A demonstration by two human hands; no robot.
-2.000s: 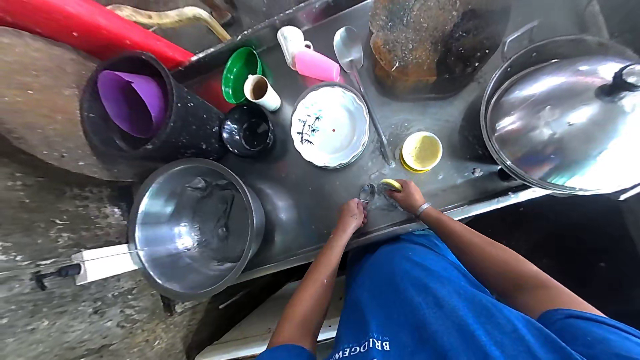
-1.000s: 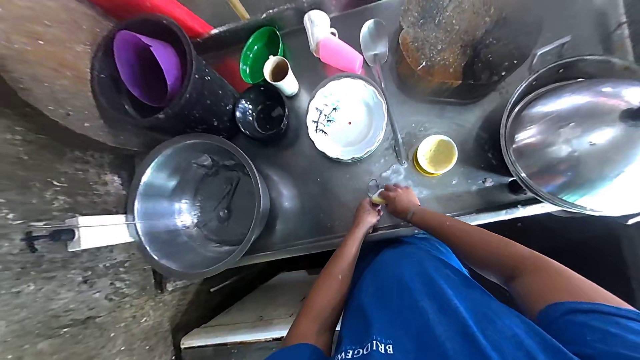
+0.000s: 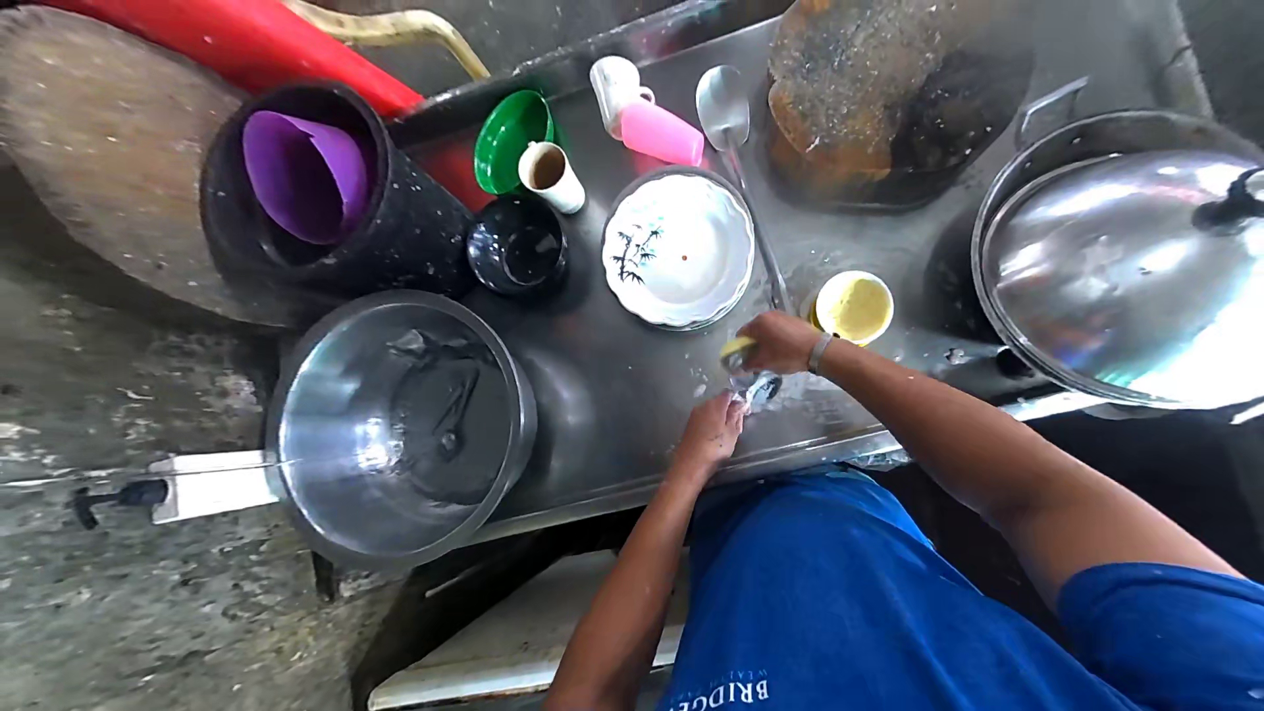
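Note:
My left hand (image 3: 715,427) grips a small, shiny, clear-looking item (image 3: 758,390) near the front edge of the metal counter; its exact kind cannot be told. Just above it, my right hand (image 3: 776,344) holds a yellow sponge (image 3: 737,350) at its fingertips. Beside my right hand stands a white and yellow tub (image 3: 854,307) with yellow stuff inside. A white scalloped plate (image 3: 678,249) with a dark plant print lies farther back, atop another dish. Along its right side runs a long-handled metal ladle (image 3: 724,109). Wet suds spot the counter around my hands.
A large steel basin (image 3: 400,430) holding utensils is at the left. Behind it are a black bucket (image 3: 425,212) with a purple container, a black bowl (image 3: 516,245), a green bowl (image 3: 513,141) and cups (image 3: 662,133). A lidded pot (image 3: 1126,267) stands right, a stained pan (image 3: 889,89) behind.
My hands were close together one second ago; now my right hand with the sponge is above the small item, and my left hand is lower.

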